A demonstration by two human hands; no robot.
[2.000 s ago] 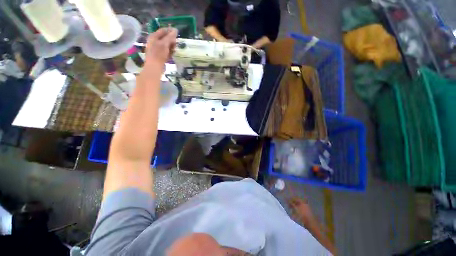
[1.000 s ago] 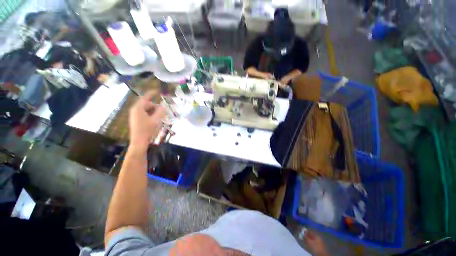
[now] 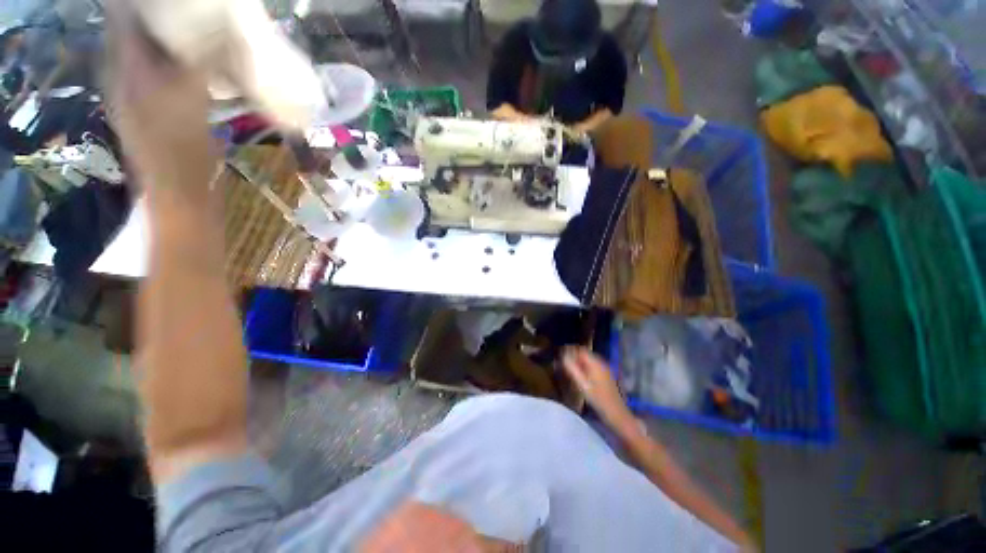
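Note:
My left hand [image 3: 162,103] is raised at the upper left, strongly blurred, against a large white thread cone [image 3: 254,70]. Its fingers are not distinct, so I cannot tell whether they grip the cone. My right hand [image 3: 586,373] is low in front of the table, small and blurred, with nothing seen in it. The cream sewing machine [image 3: 492,162] stands on the white table [image 3: 487,270]. White discs [image 3: 391,213] of the thread stand are left of it. Brown cloth [image 3: 654,243] and dark cloth with a white stitched line [image 3: 593,232] lie at its right end.
A person in dark clothes [image 3: 605,81] is across the table. Blue crates [image 3: 795,356] stand at right, and a green basket [image 3: 416,103] behind the machine. Plaid cloth [image 3: 265,216] lies on the left of the table. A box with brown cloth [image 3: 503,356] sits below the table edge.
My left hand has moved from behind the machine's left end, past the plaid cloth, up to the cone at the upper left. My right hand has risen toward the table's front. The view has shifted.

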